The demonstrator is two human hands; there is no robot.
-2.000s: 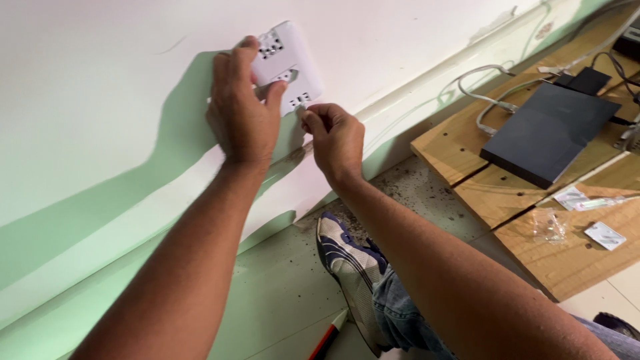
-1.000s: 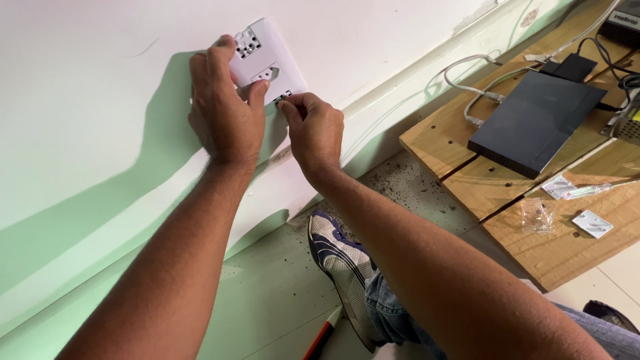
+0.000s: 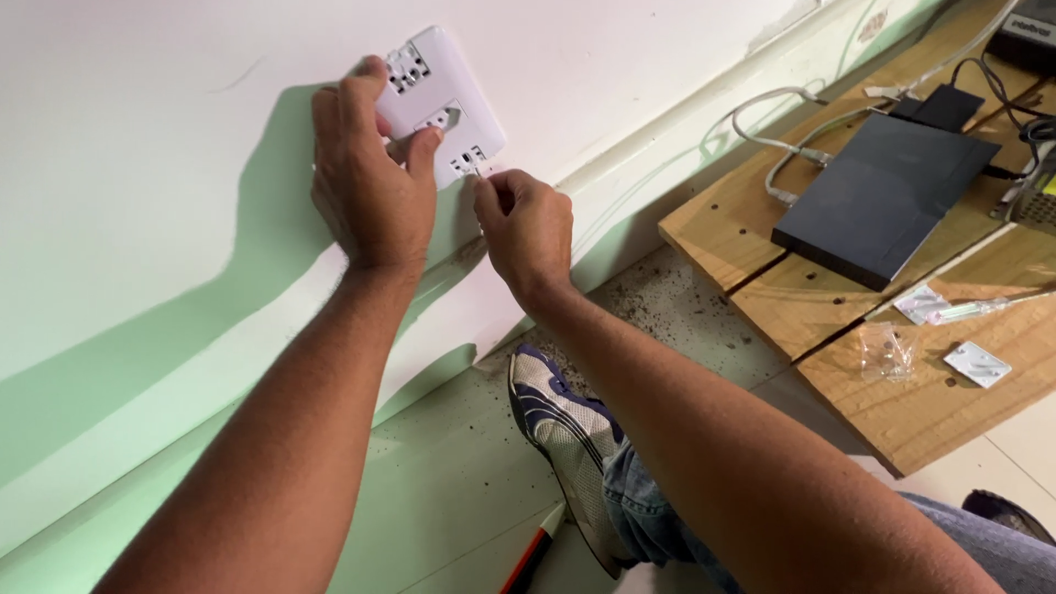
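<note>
A white plastic wall outlet plate (image 3: 474, 103) sits on the pale wall, tilted, with a power socket (image 3: 440, 120) in its middle and rectangular openings toward both ends. My left hand (image 3: 375, 173) rests against the plate's left side, fingertips at its upper left edge and thumb beside the socket. Close to the lower opening (image 3: 468, 161), the thumb and forefinger of my right hand (image 3: 526, 227) are pinched around a small, thin item. The pinching fingers mostly hide that item, so its kind cannot be told.
On the wooden slatted table (image 3: 701, 219) at right lie a dark flat box-shaped device (image 3: 887, 198) with cables, a clear plastic bag (image 3: 888, 353) and a small white plate (image 3: 978, 364). A shoe (image 3: 569, 421) and a red-and-black tool (image 3: 532, 553) are on the floor, near scattered debris.
My left hand stays on the plate and my right hand stays pinched at its lower end. The view has shifted slightly; nothing else has plainly changed.
</note>
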